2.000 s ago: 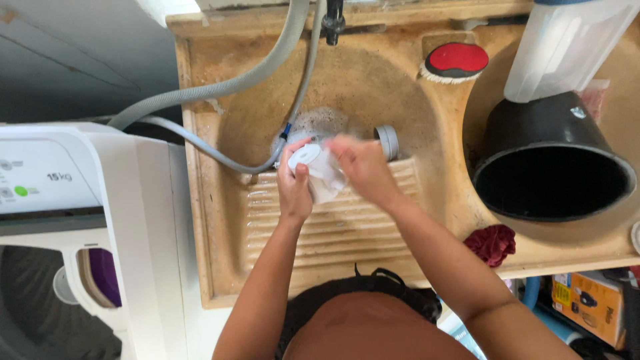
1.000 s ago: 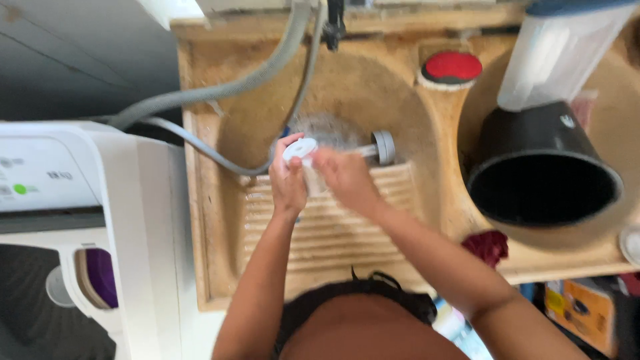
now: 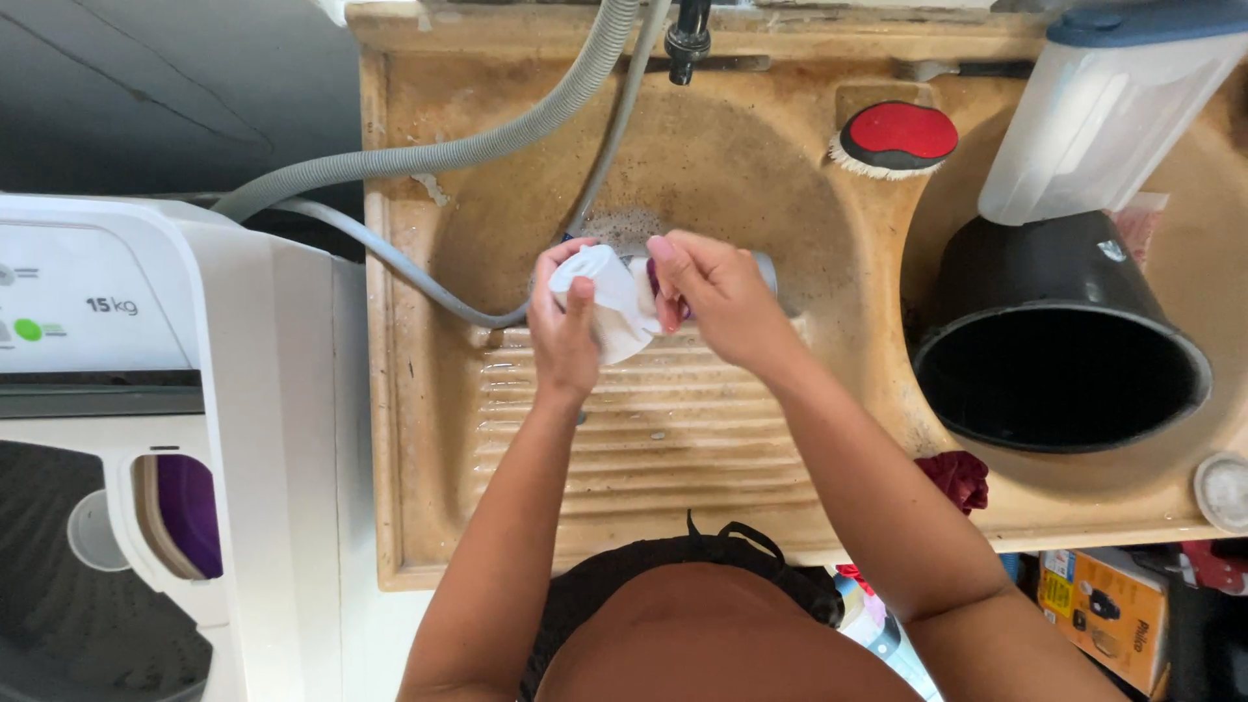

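Note:
My left hand [image 3: 567, 327] grips a crumpled white item [image 3: 614, 302], thin like cloth or soft plastic, over the sink's left basin. Just to its right, my right hand [image 3: 721, 297] has curled fingers around something small and dark purple [image 3: 655, 278], partly hidden by them. Behind that hand a grey round-ended object [image 3: 766, 271] lies in the basin, mostly covered. Suds [image 3: 624, 229] lie on the basin floor beyond my hands. Under them runs the ribbed washboard [image 3: 643, 429], wet on its left side.
A grey corrugated hose [image 3: 448, 156] and a thinner hose [image 3: 390, 255] cross the sink's left side. A black tap [image 3: 687, 44] hangs above. To the right are a red scrub brush [image 3: 899, 135], a clear container [image 3: 1092, 117], a black bucket [image 3: 1063, 380] and dark red cloth [image 3: 955, 480]. A washing machine [image 3: 283, 409] stands left.
The flat white round face seen on the item in my left hand has turned and now shows as a crumpled, open-looking form. My right hand stays close beside it, its fingers now curled around something purple.

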